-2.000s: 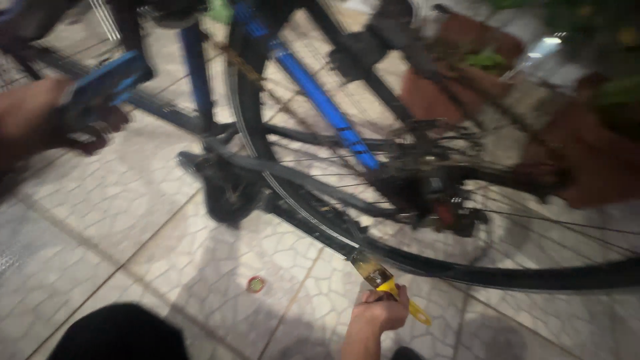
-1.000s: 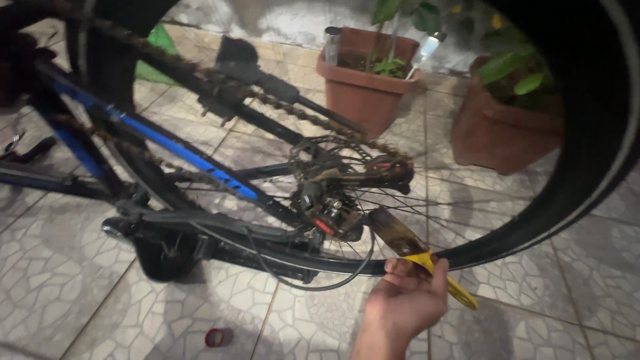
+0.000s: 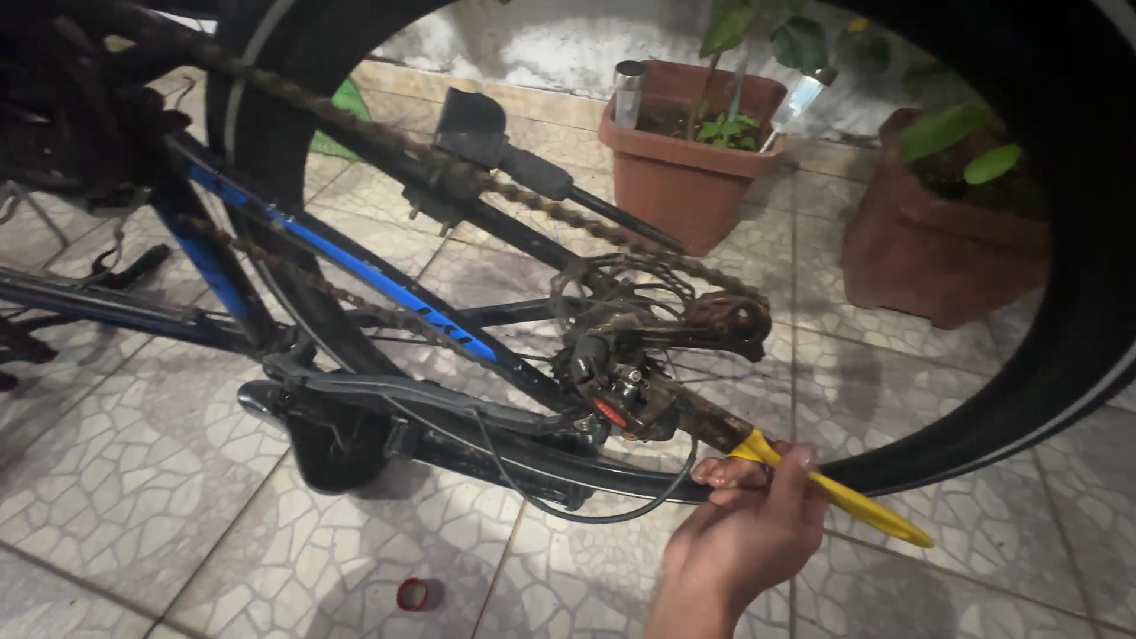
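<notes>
My right hand [image 3: 754, 515] grips a yellow-handled paintbrush [image 3: 874, 510] near its ferrule. The brush's dark bristles are against the dirty rear derailleur [image 3: 635, 390] of a black and blue bicycle. A rusty, grimy chain [image 3: 550, 209] runs from the upper left to the derailleur cage [image 3: 745, 328]. The rear tire [image 3: 976, 444] curves around these parts, and a black cable loop hangs by my fingers. The blue frame tube [image 3: 382, 275] slants down toward the hub. My left hand is not in view.
Two terracotta-colored plant pots [image 3: 697, 177] [image 3: 941, 248] stand by the wall, the nearer-left one with solar garden lights. A black pedal-like part or fender piece [image 3: 333, 444] lies low at left. A small red ring [image 3: 413, 595] is on the tiled floor.
The brush in my right hand has moved from the tire's lower edge up to the derailleur. My left hand, seen at the left two seconds ago with a blue object, has left the view. The view has shifted.
</notes>
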